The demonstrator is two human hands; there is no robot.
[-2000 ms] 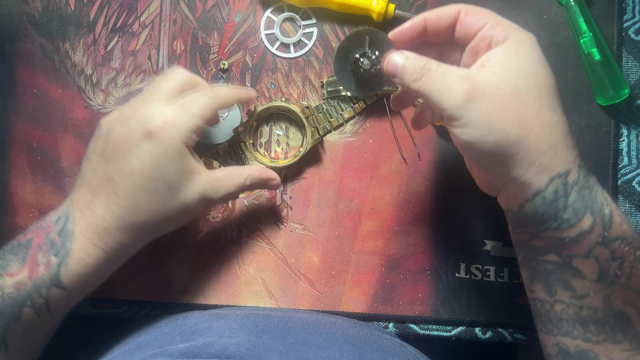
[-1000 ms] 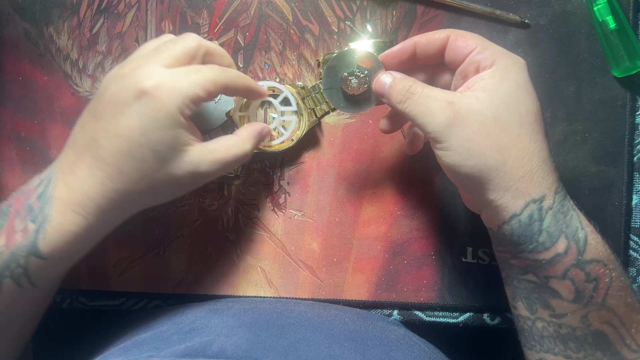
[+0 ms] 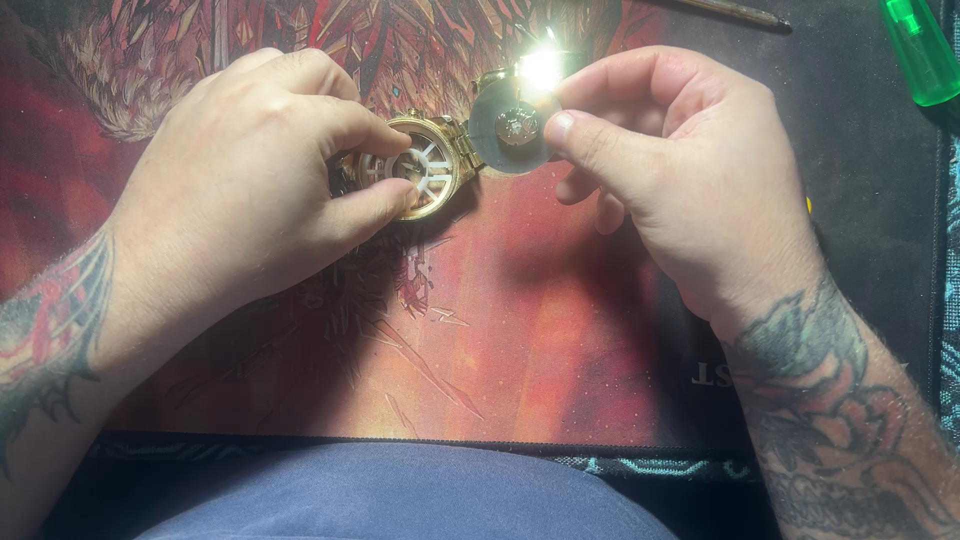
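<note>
A gold-coloured watch case (image 3: 448, 171) lies face up on the printed mat, its bracelet (image 3: 466, 146) running up to the right. Over the case opening is a white spoked ring (image 3: 436, 178). My left hand (image 3: 255, 157) has its index finger and thumb on opposite sides of the ring's middle, pinching it. Between thumb and index finger, my right hand (image 3: 690, 157) holds a dark round disc (image 3: 491, 135) by its right edge. A small metal watch movement (image 3: 517, 126) shows at the disc's centre. The disc is raised and partly covers the bracelet.
A bright glare lies just above the disc. The tip of a thin tool (image 3: 739, 11) shows at the top right, with a green translucent plastic object (image 3: 922, 56) beyond it. The printed mat (image 3: 525, 360) spreads under both hands, and a blue cloth (image 3: 390, 495) is at the bottom edge.
The white ring, lying above the watch two seconds ago, is now at the case opening under my left fingers. My right hand keeps the disc. The yellow-handled tool has moved from its place at the top.
</note>
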